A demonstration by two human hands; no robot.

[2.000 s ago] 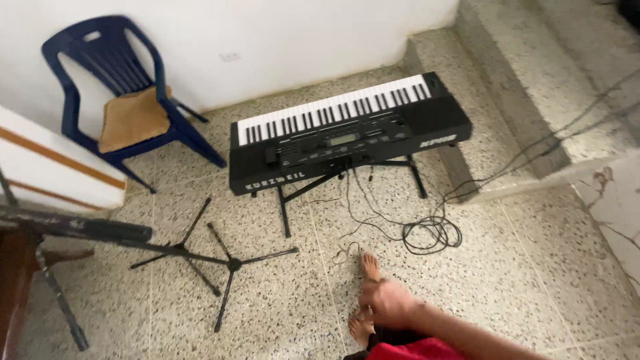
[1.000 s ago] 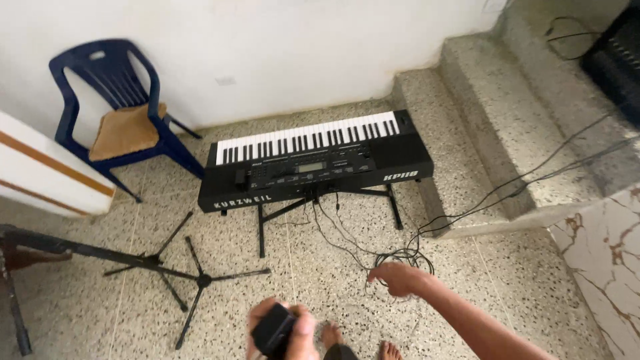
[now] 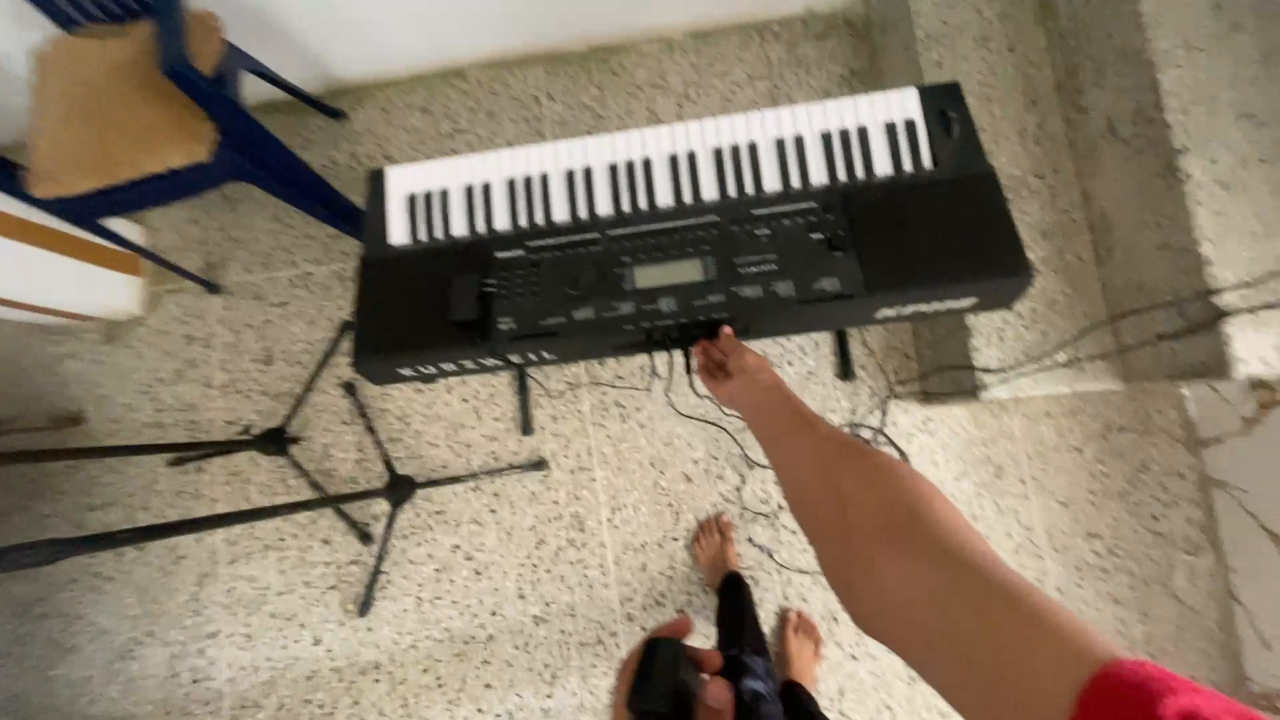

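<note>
A black Kurzweil electronic keyboard (image 3: 690, 240) rests on a stand, its back edge with the cable sockets turned toward me. My right hand (image 3: 732, 370) reaches to the middle of that back edge, its fingertips at the sockets beside the plugged-in cables (image 3: 670, 375). Whether the fingers grip a plug cannot be made out. Low in the view, my left hand (image 3: 680, 670) is closed around a small black object (image 3: 664, 680), blurred and partly cut off by the frame; its exact kind is unclear.
A blue plastic chair (image 3: 255, 165) with a tan cushion (image 3: 120, 100) stands at the upper left. Black tripod stands (image 3: 400, 489) spread their legs on the speckled floor at left. Loose cables (image 3: 880, 432) lie behind the keyboard and run over the concrete steps (image 3: 1010, 200) at right.
My right hand has moved from above the floor cables to the keyboard's back edge. The left hand still holds the black object, lower in view. The view is now closer to the keyboard.
</note>
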